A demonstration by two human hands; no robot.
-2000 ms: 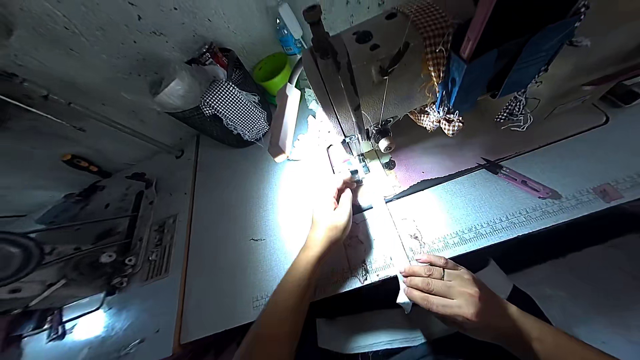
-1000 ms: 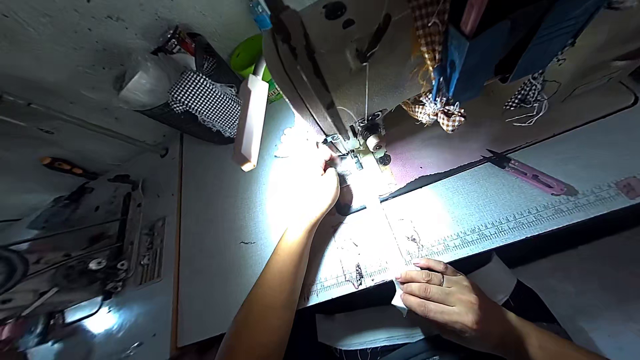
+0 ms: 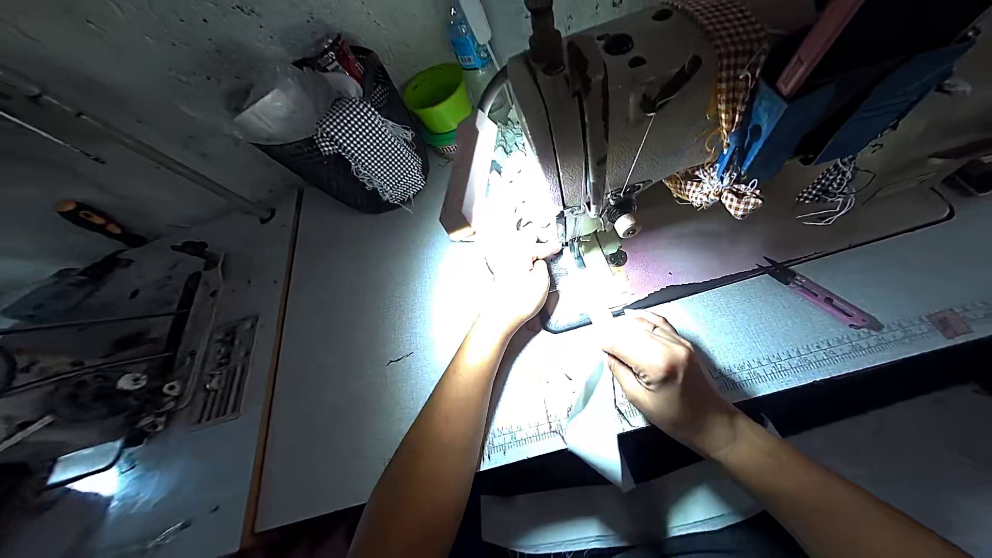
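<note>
In the head view, a sewing machine [image 3: 635, 85] stands at the upper middle, its presser foot [image 3: 577, 252] in bright lamp glare. My left hand [image 3: 519, 287] lies just left of the foot, fingertips by the needle area; glare hides whether it grips anything. My right hand [image 3: 655, 360] is in front of the foot with fingers closed on a white fabric strip [image 3: 597, 426], whose loose end hangs over the table's front edge. Pink-handled thread snips [image 3: 825, 294] lie on the table to the right.
A measuring tape strip [image 3: 775, 360] runs along the front edge. Behind on the left stand a black bin [image 3: 364, 198] with checked cloth and a green container [image 3: 439, 97]. A lamp arm [image 3: 471, 174] hangs left of the machine head. A second machine [image 3: 155, 349] is at far left.
My right hand has moved from the table's front edge up toward the presser foot, and more of the white strip hangs below it. My left hand remains beside the foot.
</note>
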